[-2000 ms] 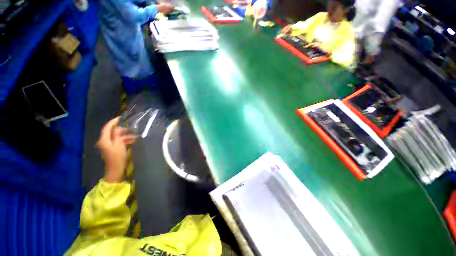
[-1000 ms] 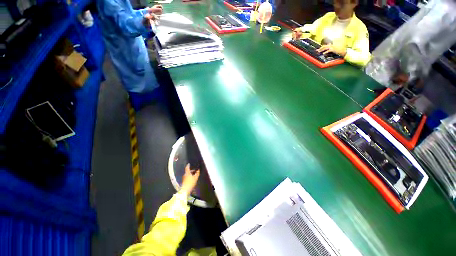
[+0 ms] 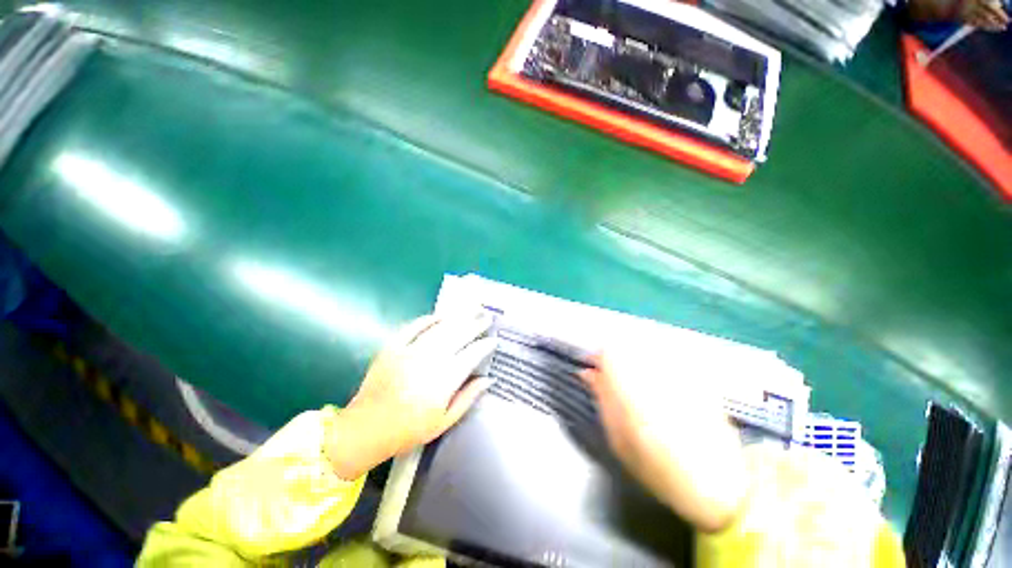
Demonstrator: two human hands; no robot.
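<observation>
A grey laptop bottom cover [image 3: 510, 472] with a slotted vent band lies on white foam sheets [image 3: 655, 324] at the table's near edge. My left hand [image 3: 416, 388] lies flat on the cover's far left corner, fingers near the vents. My right hand [image 3: 655, 438] is blurred by motion over the vent band, its fingertips near the far edge; whether it holds a strip cannot be told. A small pad sheet [image 3: 830, 440] with dark-blue bars lies right of the cover. A foot strip sheet [image 3: 943, 488] with long black strips lies further right.
A laptop base with motherboard [image 3: 655, 72] sits on a red-orange tray [image 3: 621, 131] across the green table [image 3: 322, 211]. Foam-wrapped stacks stand at far left and top right. A person's hand [image 3: 977, 13] and another red tray [image 3: 943, 122] show at top right.
The view has turned right and down to the cover. My left hand has come from beside the table's edge, low by the white ring, onto the cover. My right hand has come into view.
</observation>
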